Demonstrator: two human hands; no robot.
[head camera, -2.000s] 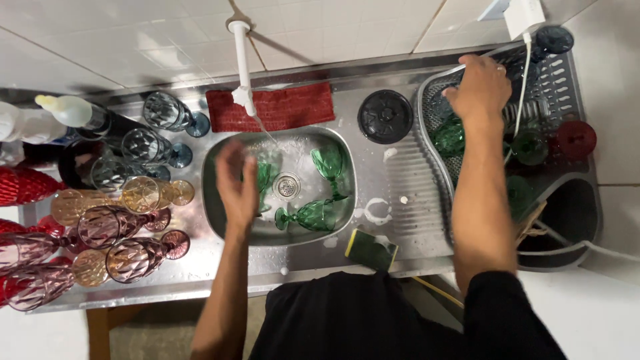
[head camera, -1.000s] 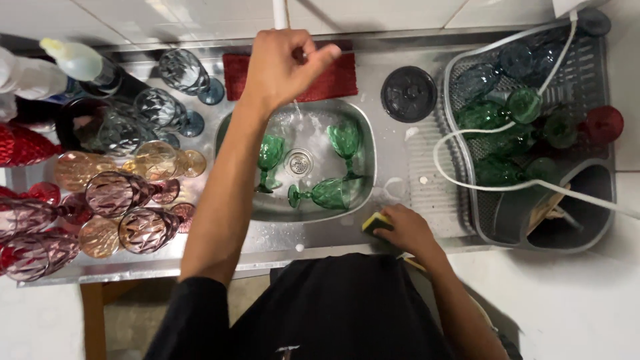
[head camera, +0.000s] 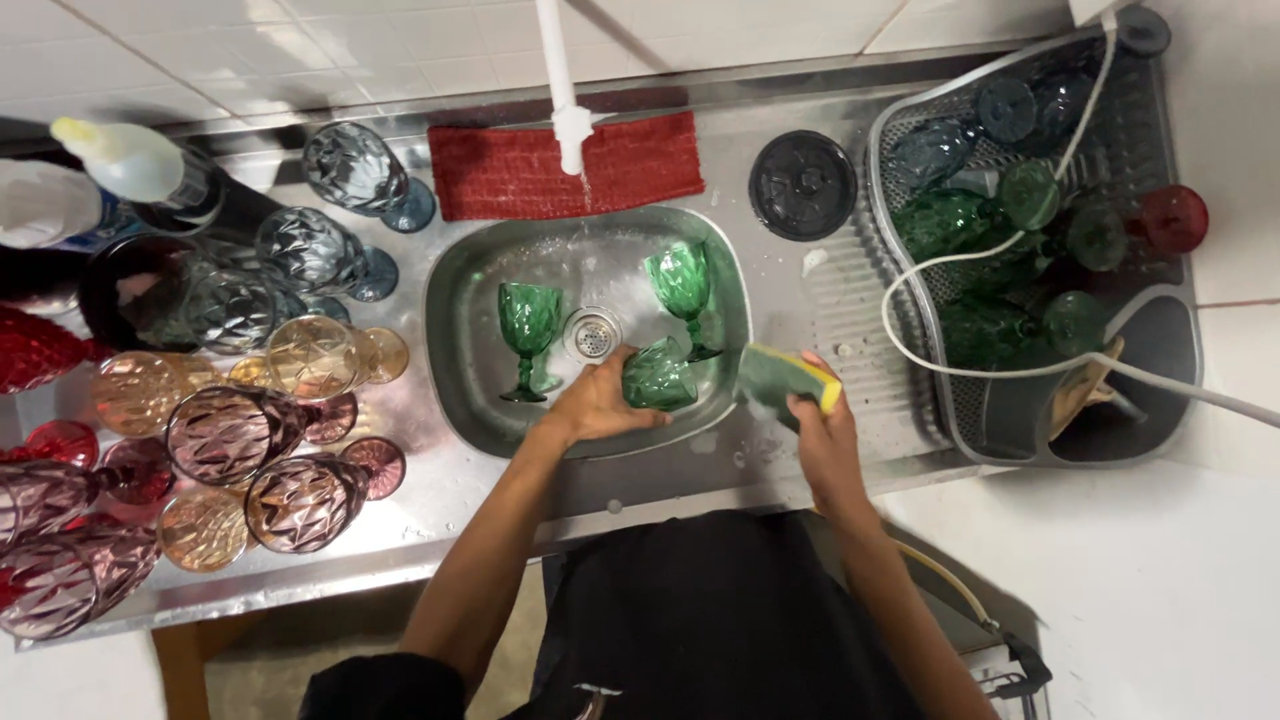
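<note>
My left hand (head camera: 598, 402) grips a green glass goblet (head camera: 660, 376) low in the steel sink basin (head camera: 462, 400), its bowl turned to the right. My right hand (head camera: 826, 420) holds a yellow and green sponge (head camera: 785, 378) just right of the basin's rim. Two more green goblets lie in the basin, one (head camera: 530, 322) left of the drain (head camera: 592, 334) and one (head camera: 682, 285) at the upper right. Thin water falls from the white faucet (head camera: 572, 130) behind the drain.
Clear, amber, purple and red goblets (head camera: 305, 500) crowd the left counter beside bottles (head camera: 150, 170). A red cloth (head camera: 480, 175) and black round lid (head camera: 802, 186) lie behind. A grey dish rack (head camera: 960, 400) with goblets stands right, a white cable (head camera: 900, 345) across it.
My left hand has come down from near the faucet and taken hold of the lower green goblet. My right hand has lifted the sponge off the counter's front edge.
</note>
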